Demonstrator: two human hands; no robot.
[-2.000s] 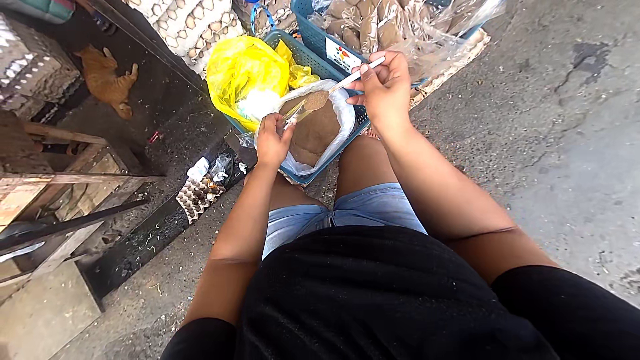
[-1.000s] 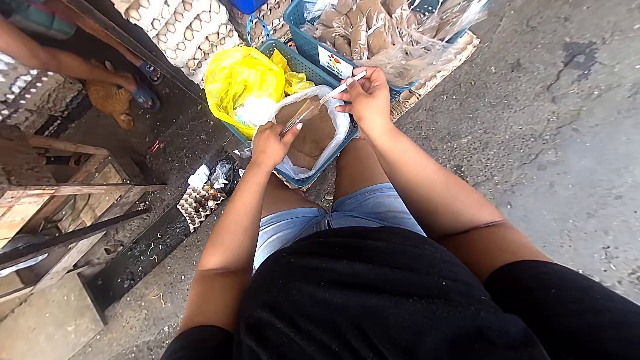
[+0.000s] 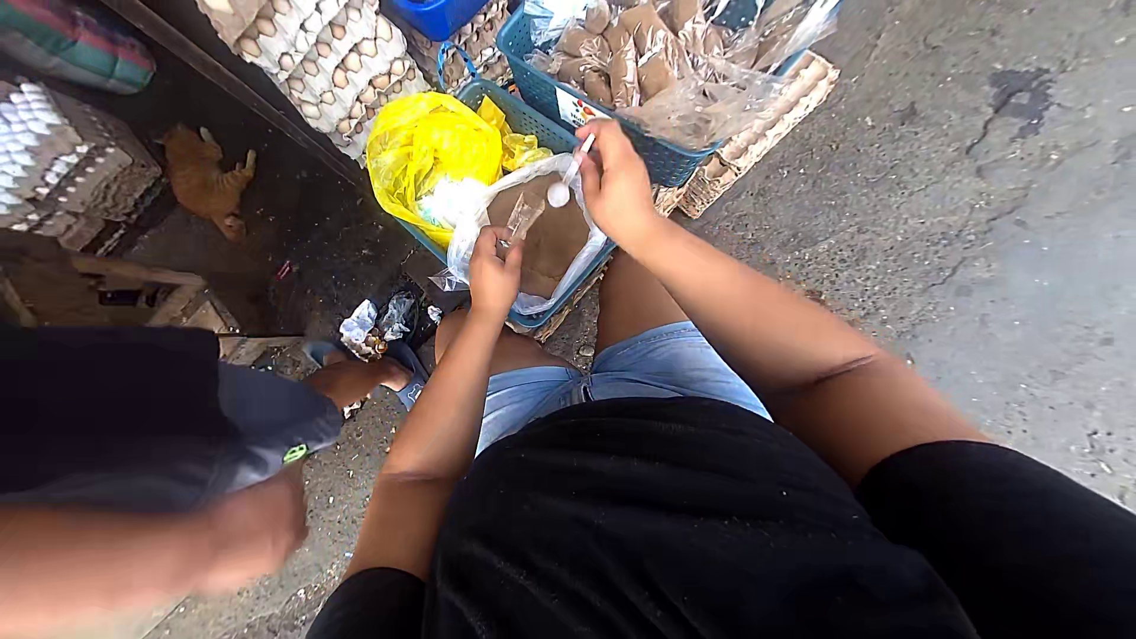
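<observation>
My left hand [image 3: 495, 271] grips a small clear plastic bag [image 3: 525, 216] over a white plastic sack of brown powder [image 3: 555, 248]. A white plastic spoon [image 3: 561, 192] is held in my right hand [image 3: 615, 177], its round bowl low, just right of the small bag. The sack stands with its mouth spread inside a blue-green plastic basket [image 3: 524, 111]. Beside it in the same basket lies a yellow plastic bag [image 3: 435, 151]. A second basket [image 3: 674, 164] behind my right hand holds several clear bags filled with brown powder [image 3: 657, 62].
Egg trays with eggs [image 3: 328, 62] are stacked behind the baskets, and more [image 3: 80, 169] stand at far left. An orange cat [image 3: 204, 177] lies on the dark floor. Close at my left is another person, whose arm [image 3: 160, 541] and sandalled foot [image 3: 399, 373] show. Flat egg trays [image 3: 754, 133] lie under the second basket.
The spoon now points down, bowl near the small bag's mouth. A person has come in close at my left; one second ago a person's legs and arm were at the upper left, by the cat.
</observation>
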